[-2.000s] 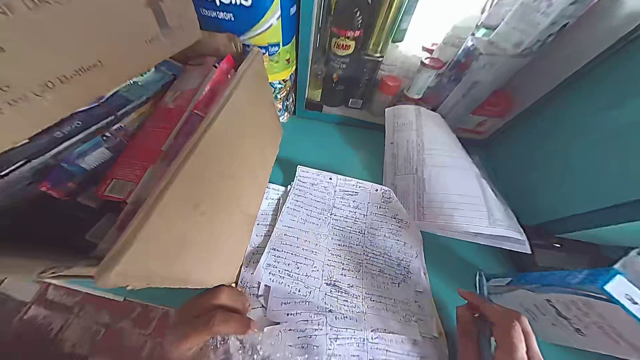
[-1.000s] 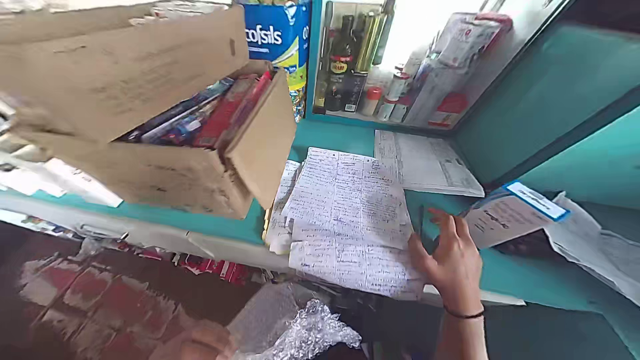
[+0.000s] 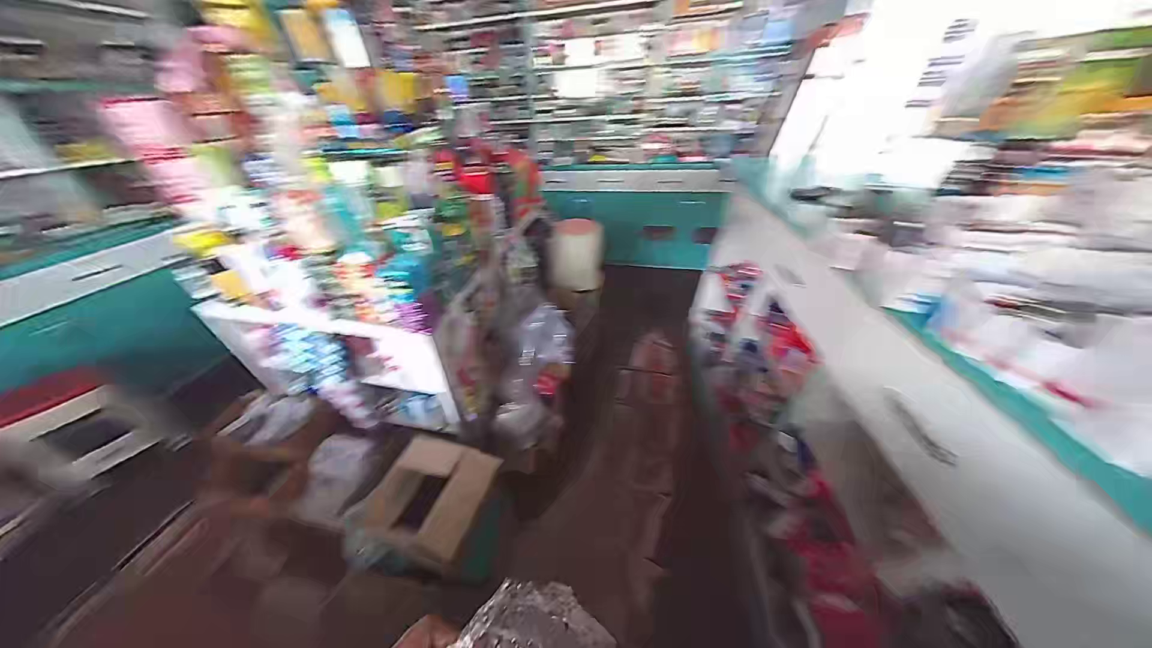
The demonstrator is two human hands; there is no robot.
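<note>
At the bottom edge of the head view, a small part of my left hand [image 3: 427, 633] shows against a crumpled clear plastic wrap [image 3: 533, 619]. The fingers are mostly cut off by the frame, and the wrap hides part of them. My right hand is outside the view. Motion blurs much of the picture.
An open cardboard box [image 3: 477, 477] stands on the floor at lower left, near a packed display shelf [image 3: 333, 333]. A brown floor aisle [image 3: 630, 432] runs between it and a long white counter [image 3: 909, 405] with a teal edge. Stocked shelves [image 3: 630, 81] line the back.
The view has swung far away from the counter with the handwritten papers to the shop aisle. My right hand, over the papers' edge a second ago, has left the view.
</note>
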